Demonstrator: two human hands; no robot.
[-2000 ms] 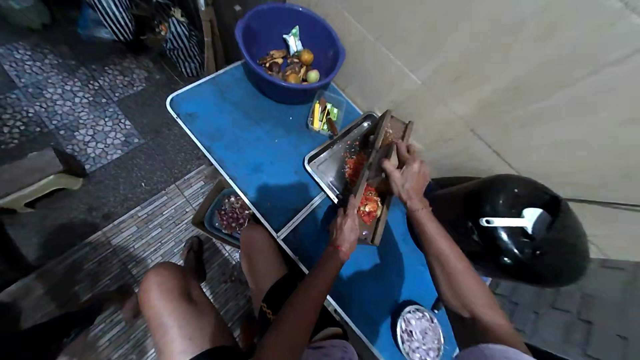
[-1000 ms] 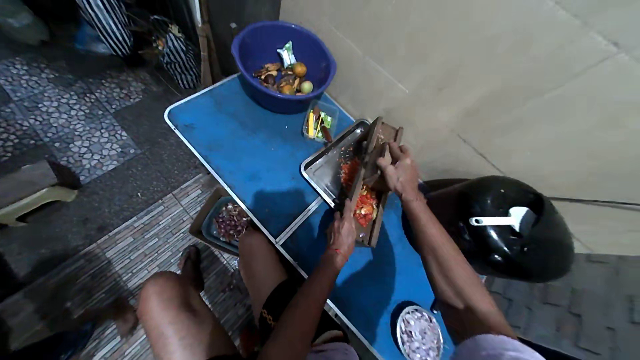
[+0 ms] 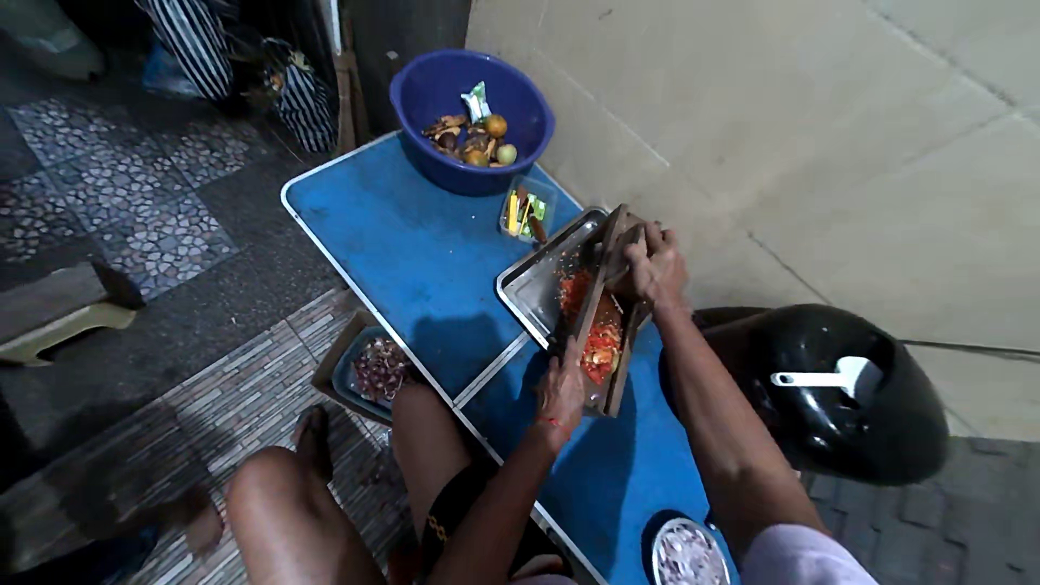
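Observation:
A long wooden slicer box with raised side rails (image 3: 619, 357) slants over a metal tray (image 3: 532, 286) on the blue table. My left hand (image 3: 562, 392) grips its near side rail low down. My right hand (image 3: 656, 264) is closed on a wooden block (image 3: 624, 258) between the rails near the upper end. Chopped red and yellow pieces, apparently peppers (image 3: 601, 351), lie in the box below the block, and more red bits (image 3: 574, 291) lie in the tray. My right fingertips are partly hidden.
A purple basin (image 3: 471, 183) with fruit and a clear plastic tub (image 3: 528, 213) stand on the blue table (image 3: 390, 219). A bowl of chopped onions (image 3: 689, 554) is at the near end. A shiny black object with a white-handled scoop (image 3: 821, 379) stands right, a container of onion scraps (image 3: 380, 370) below left.

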